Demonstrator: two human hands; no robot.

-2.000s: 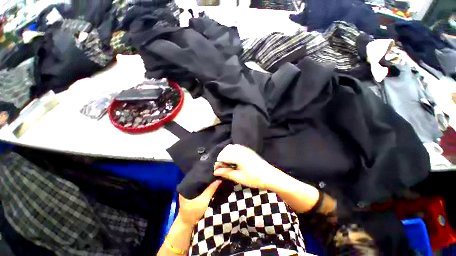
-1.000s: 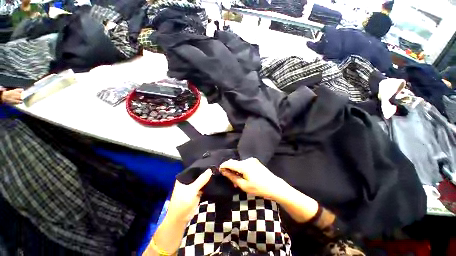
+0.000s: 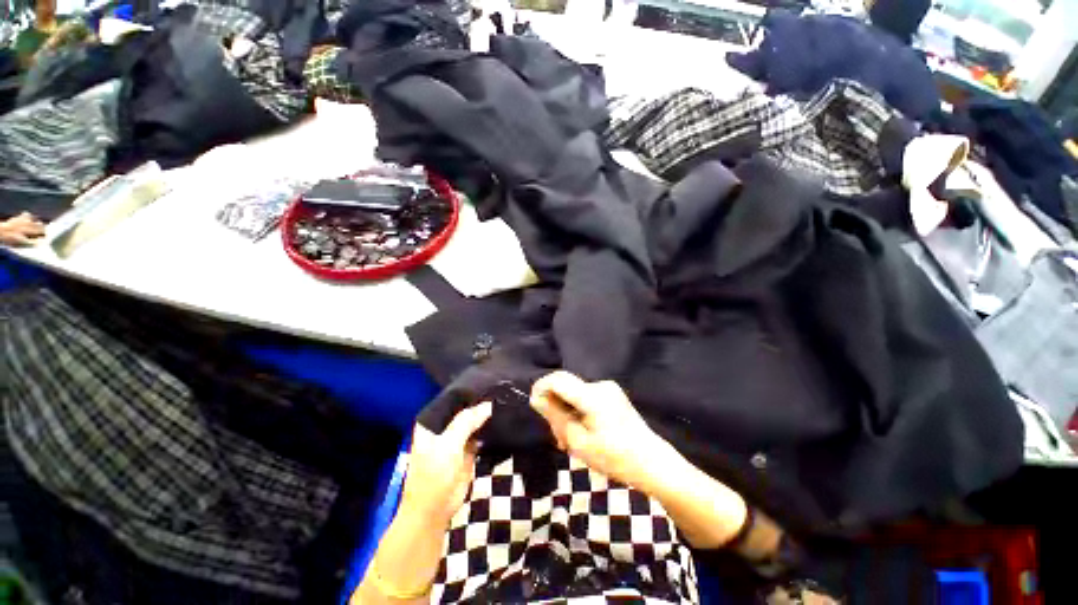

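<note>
The black garment (image 3: pixel 757 343) is heaped over the table's front edge and my lap. My left hand (image 3: pixel 447 455) pinches its edge between thumb and fingers. My right hand (image 3: pixel 588 423) is just to the right, fingertips closed, with a thin bright needle (image 3: pixel 513 389) showing between it and the cloth. A dark thing, perhaps snips, lies partly hidden in the right palm. Small dark buttons (image 3: pixel 482 345) are on the cloth just above the left hand. Thread cannot be made out.
The red-rimmed tray (image 3: pixel 374 274) of buttons, with a dark flat case (image 3: pixel 368 194) on it, stands left on the white table (image 3: pixel 177 266). A clear plastic bag (image 3: pixel 258 214) lies beside it. Plaid garments (image 3: pixel 106 425) hang at lower left. Another person's hand (image 3: pixel 20 229) shows at the far left.
My right hand has moved slightly right, away from my left hand, and the needle now shows between them. Two seconds ago the right hand lay over the cloth edge. The view has shifted slightly.
</note>
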